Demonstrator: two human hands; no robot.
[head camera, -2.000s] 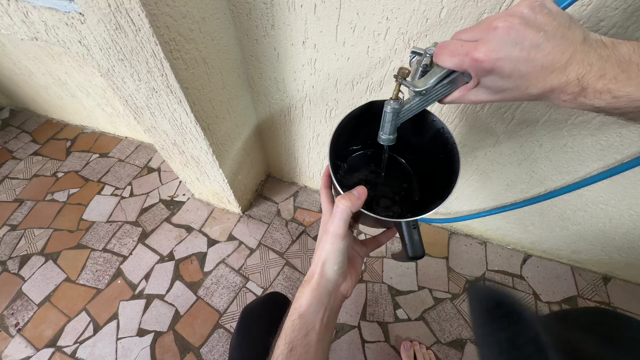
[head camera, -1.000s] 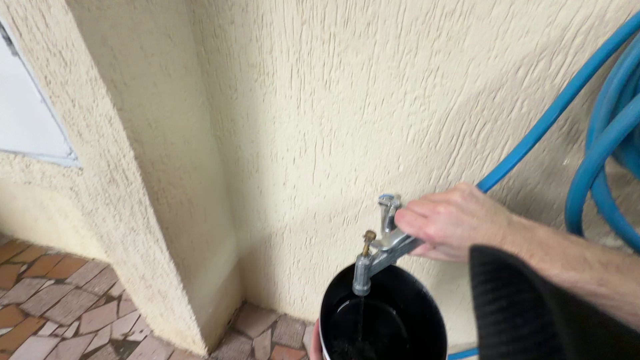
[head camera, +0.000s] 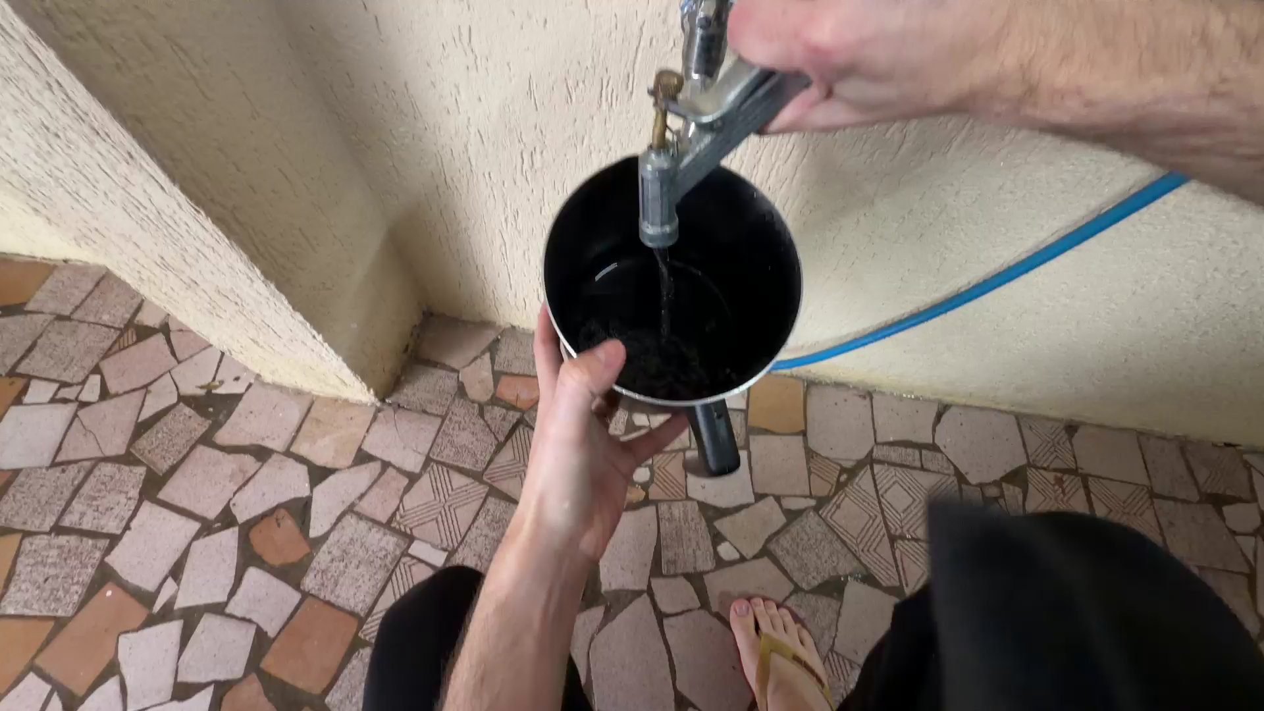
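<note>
My left hand (head camera: 583, 449) holds a black saucepan (head camera: 765, 286) by its near left side, thumb over the rim. The pan's short black handle (head camera: 715, 439) points down toward me, ungripped. Above the pan, my right hand (head camera: 849, 59) is closed around the lever grip of a grey metal hose spray gun (head camera: 731, 128). Its nozzle (head camera: 659, 202) points down over the pan's opening, and a thin stream of water (head camera: 665, 291) runs from it into the pan. A brass screw stands on top of the nozzle. Liquid on the pan's dark bottom is hard to make out.
A blue hose (head camera: 997, 281) runs along the textured cream wall (head camera: 494, 128) behind the pan. A wall corner (head camera: 257, 267) juts out at left. Below lies a floor of broken tiles (head camera: 355, 553). My sandalled foot (head camera: 780, 657) and dark-clothed knees are at the bottom.
The view has tilted back down from the wall. A hose coil seen at right one second ago is out of view. Both hands keep their holds on the pan and spray gun.
</note>
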